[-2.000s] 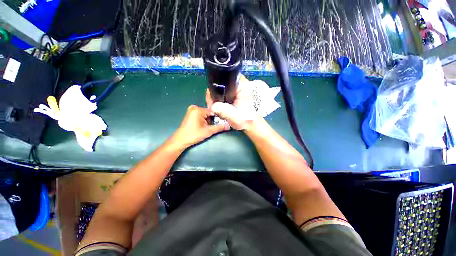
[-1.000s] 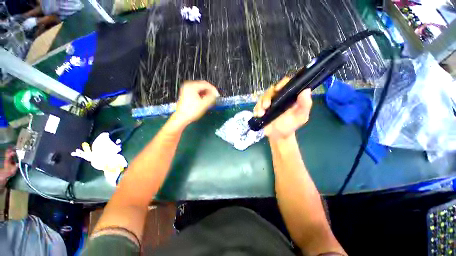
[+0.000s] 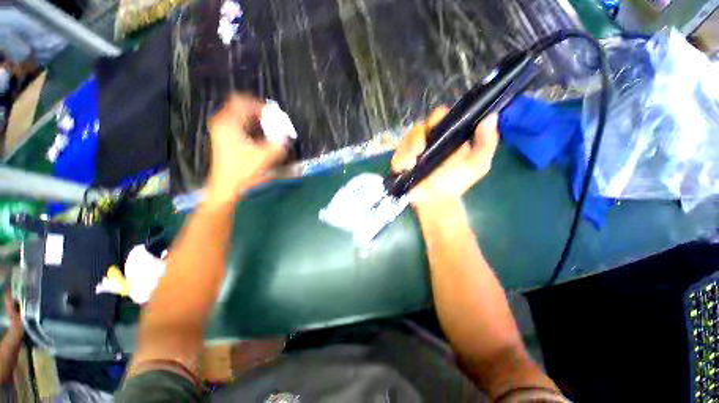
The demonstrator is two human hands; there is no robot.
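My right hand [image 3: 453,161] is shut on a black electric screwdriver [image 3: 465,118], held tilted with its nose down at the left. The nose is over a small clear bag [image 3: 359,206] lying flat on the green bench; specks on the bag are blurred. My left hand [image 3: 244,146] is blurred over the dark scratched surface. A white part [image 3: 277,123] shows at its fingertips, and the fingers seem to hold it. A small white clump [image 3: 229,21] lies farther back on the dark surface.
A black cable [image 3: 603,118] loops down at the right. Blue cloth [image 3: 544,134] and a large clear bag [image 3: 658,126] lie at the right. A black box [image 3: 75,275] and a white-and-yellow cloth [image 3: 143,273] are at the left. A black tray [image 3: 706,330] is lower right.
The screwdriver has gone from upright between both hands to tilted in my right hand. My left hand has moved away left and forward, and white now shows at its fingers. The view has shifted.
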